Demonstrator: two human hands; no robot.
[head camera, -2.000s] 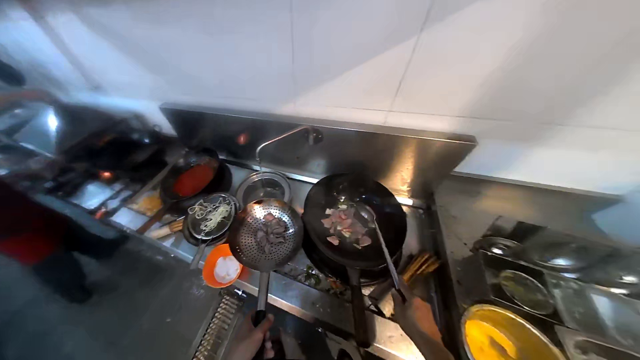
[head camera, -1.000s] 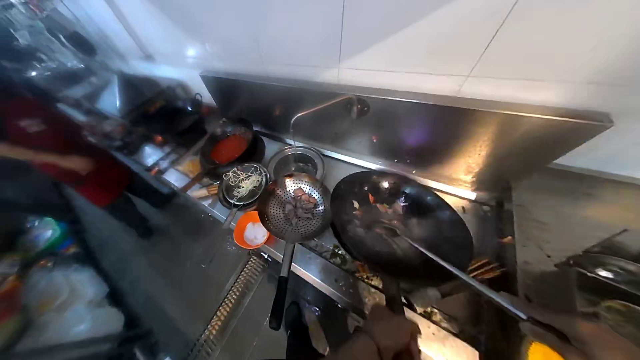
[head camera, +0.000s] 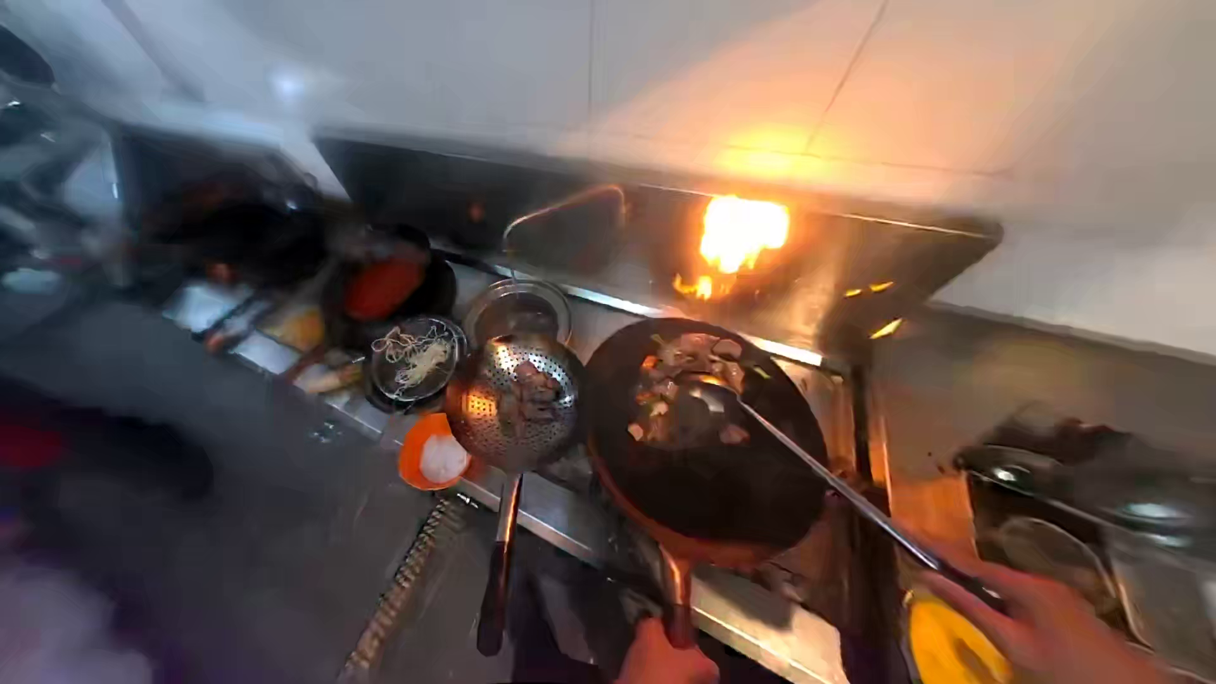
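Observation:
My left hand (head camera: 668, 655) grips the handle of a dark wok (head camera: 736, 484) at the bottom centre. Inside the wok, pieces of meat and vegetable (head camera: 679, 366) lie toward its far side. My right hand (head camera: 1035, 617), at the lower right, holds the dark handle of a metal ladle (head camera: 855, 499), whose bowl is among the food. A perforated metal strainer (head camera: 518, 437) holding pieces of meat (head camera: 534, 394) rests left of the wok, its black handle pointing toward me. A bright flame (head camera: 741, 233) flares above the wok's far rim.
Left of the strainer are a wire sieve with noodles (head camera: 418, 359), an orange bowl with white contents (head camera: 412, 454) and a pan of red contents (head camera: 383, 285). A curved metal tap (head camera: 570, 201) stands behind. Metal containers (head camera: 1035, 551) and a yellow-filled one (head camera: 950, 644) are at right.
My left hand has gone from the strainer's handle to the wok's handle. A large flame has appeared behind the wok. The food has gathered toward the wok's far side since one second ago.

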